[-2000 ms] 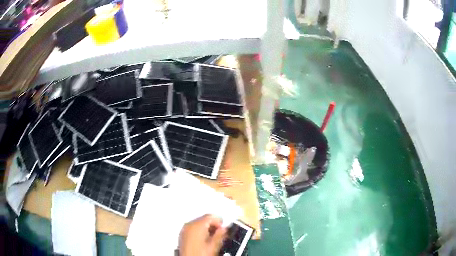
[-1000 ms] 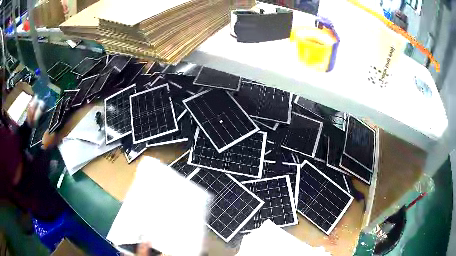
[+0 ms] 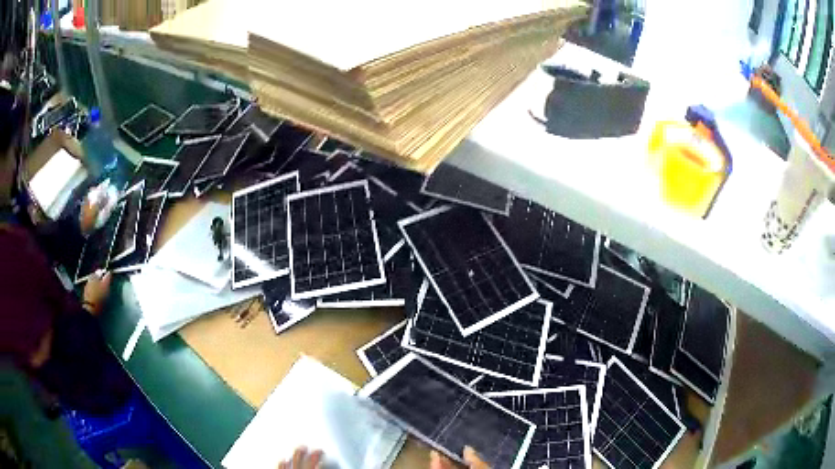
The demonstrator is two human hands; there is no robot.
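Note:
My left hand (image 3: 302, 460) is cut off by the bottom edge; its fingertips lie apart on a white sheet (image 3: 307, 417) at the bench's front edge. My right hand (image 3: 460, 460) is also cut off; its fingertips are on the lower edge of a black solar panel (image 3: 444, 410) with a white border. That panel lies tilted at the front of a heap, partly over other panels and close beside the white sheet. More solar panels (image 3: 335, 240) lie heaped behind it on brown cardboard (image 3: 220, 343).
A white shelf (image 3: 586, 188) crosses above the heap, holding stacked cardboard sheets (image 3: 403, 101), a black pouch or strap (image 3: 595, 103), a yellow tape roll (image 3: 687, 165) and a cup (image 3: 792, 206). At left, a person's hand (image 3: 96, 291) is by some panels; a blue stool (image 3: 114, 430) stands below.
The view has swung left, so the heap sits further right. The white sheet at bottom centre is out of view. My right hand now shows at the front panel; my left hand remains by the left sheet.

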